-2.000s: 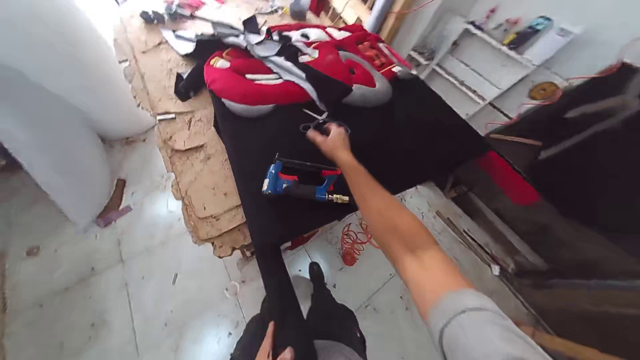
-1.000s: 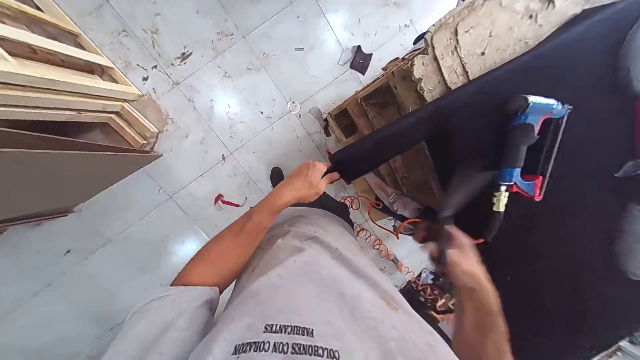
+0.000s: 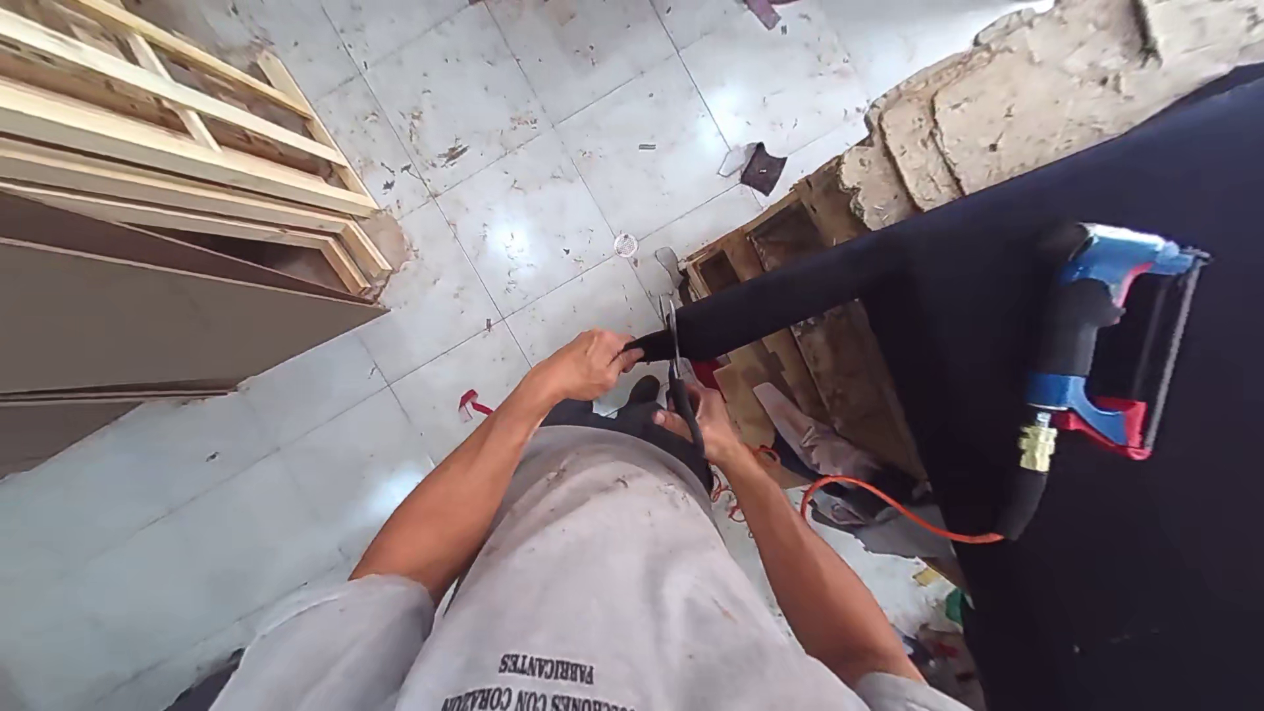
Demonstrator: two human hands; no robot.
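My left hand [image 3: 590, 365] pinches the narrow end of a strip of black fabric [image 3: 780, 301], which stretches from the black-covered table. Just to its right, my right hand [image 3: 703, 420] holds black-handled scissors [image 3: 678, 380]. Their blades are parted and lie across the strip close to my left fingers. On the black fabric at the right rests a blue and red pneumatic stapler [image 3: 1086, 326] with a brass hose fitting and an orange air hose [image 3: 879, 494]. Whether the blades have cut into the fabric cannot be told.
Wooden frames [image 3: 178, 148] and brown boards [image 3: 148, 306] stand at the left. Ragged tan sheets [image 3: 948, 128] stick out from the table's far edge above an open wooden structure [image 3: 839, 375]. A dark scrap [image 3: 763, 169] and a red scrap [image 3: 474, 404] lie on the tiled floor.
The scissors, picked up from beside the stapler in the oldest view, have come over to the strip's end by my left hand. The view has swung strongly toward the floor.
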